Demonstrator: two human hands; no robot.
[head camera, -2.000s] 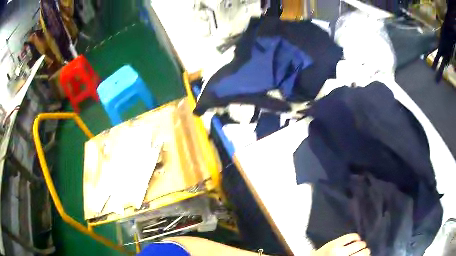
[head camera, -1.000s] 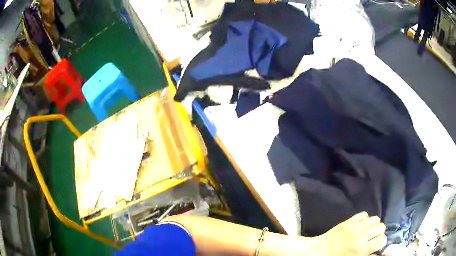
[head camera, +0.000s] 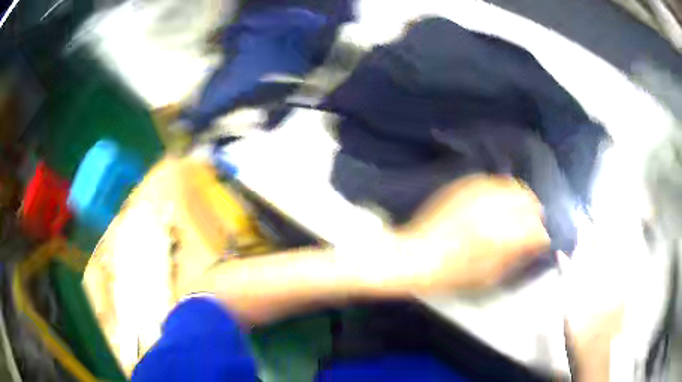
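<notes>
The dark garment shell (head camera: 449, 97) lies bunched on the white table (head camera: 299, 160), blurred by motion. My left hand (head camera: 486, 231) is on its near edge, fingers curled, with a bit of dark cloth showing under the fingers. Shinier blue-grey lining (head camera: 564, 216) shows at the garment's right edge, beside that hand. My right hand is at the lower right; only a washed-out wrist or forearm (head camera: 594, 328) shows clearly, and its fingers are lost in glare.
A blue and dark heap of cut pieces (head camera: 273, 45) lies at the table's far left. A yellow-framed cart (head camera: 217, 209) stands left of the table. A blue stool (head camera: 105, 183) and a red stool (head camera: 46, 200) stand on the green floor.
The view has swung, so the garment sits higher in the picture. My left hand has changed from lying flat on the cloth to curled fingers. My right forearm has come into view.
</notes>
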